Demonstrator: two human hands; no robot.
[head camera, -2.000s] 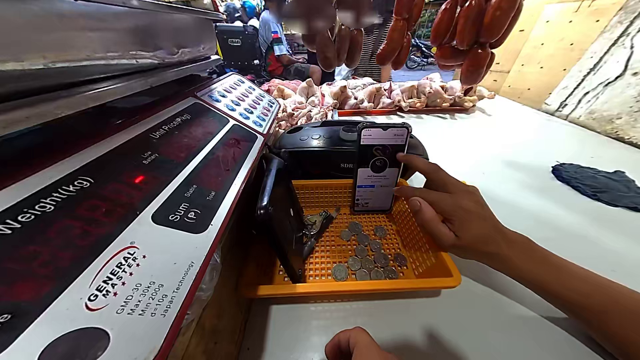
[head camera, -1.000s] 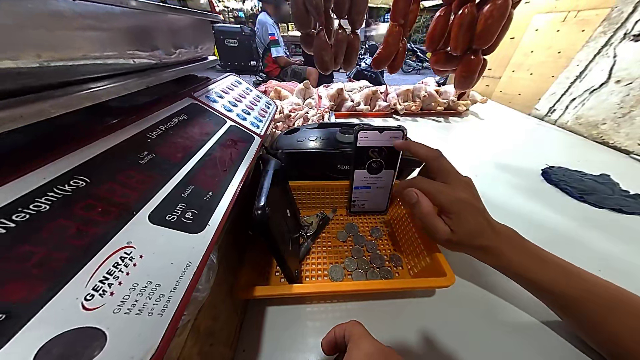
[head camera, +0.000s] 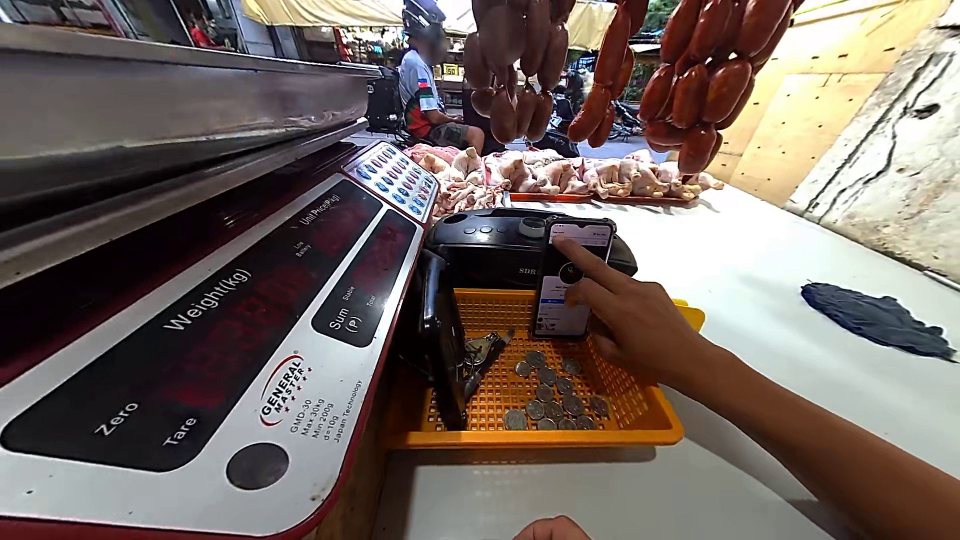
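My right hand (head camera: 637, 315) reaches in from the right, its index finger on the upper part of the screen of a smartphone (head camera: 570, 281). The phone stands upright in an orange plastic basket (head camera: 540, 439), leaning back against a black radio-like device (head camera: 495, 247). Several coins (head camera: 553, 397) lie on the basket's floor, beside a nail clipper (head camera: 484, 352). A second dark handheld device (head camera: 442, 337) stands on edge at the basket's left side. Only the top of my left hand (head camera: 553, 529) shows at the bottom edge; its fingers are mostly hidden.
A digital weighing scale (head camera: 225, 337) fills the left side. Raw chicken pieces (head camera: 570, 174) lie behind the basket, with sausages (head camera: 697, 82) hanging above. A dark cloth (head camera: 874, 319) lies on the white table (head camera: 765, 300) at right. A seated person (head camera: 431, 97) is in the background.
My right index finger has moved from the phone's right edge to the upper left of its screen. My left hand shows less at the bottom edge.
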